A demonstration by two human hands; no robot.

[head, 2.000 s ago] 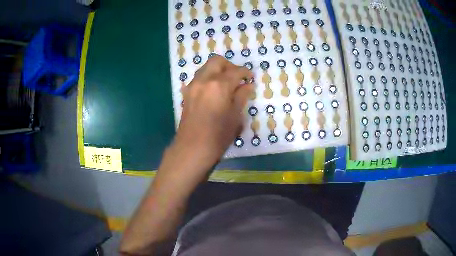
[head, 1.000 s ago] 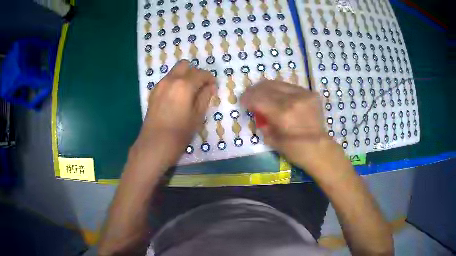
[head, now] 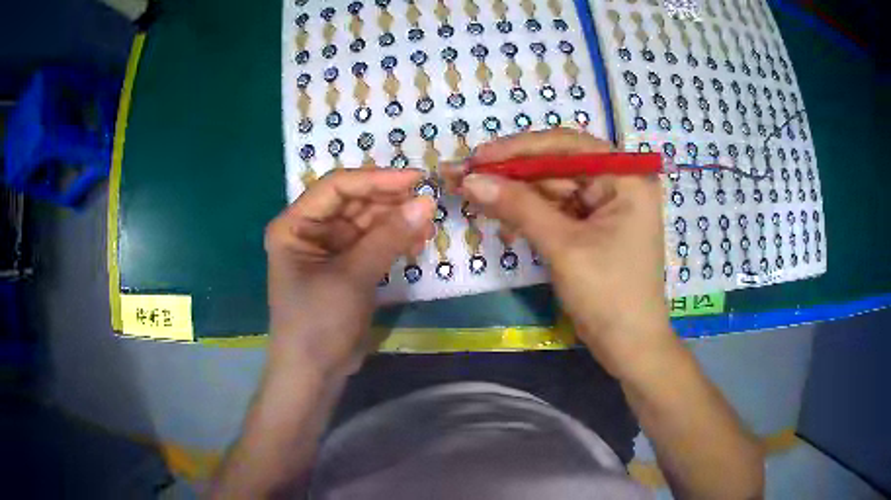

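Observation:
My left hand (head: 342, 234) is over the left white tray (head: 459, 290), palm partly up, and holds a small round disc (head: 426, 190) with a silver ring at its fingertips. My right hand (head: 586, 215) holds a red test probe (head: 576, 165) level, its tip pointing left at the disc. Whether the tip touches the disc cannot be told. A thin probe lead (head: 728, 168) runs right from the probe's rear over the right tray. Rows of discs and tan tabs (head: 473, 239) fill the left tray; my hands hide part of them.
The right white tray (head: 816, 249) with more discs lies beyond the blue tape (head: 596, 68). A yellow label (head: 156, 316) is at the left front corner, a green label (head: 696, 303) at the right tray's front edge. A blue stool (head: 61, 137) stands at far left.
My right hand came into view between the first and second frames, and the red probe now shows clearly, levelled toward the disc. My left hand has turned its palm up, with the disc now visible.

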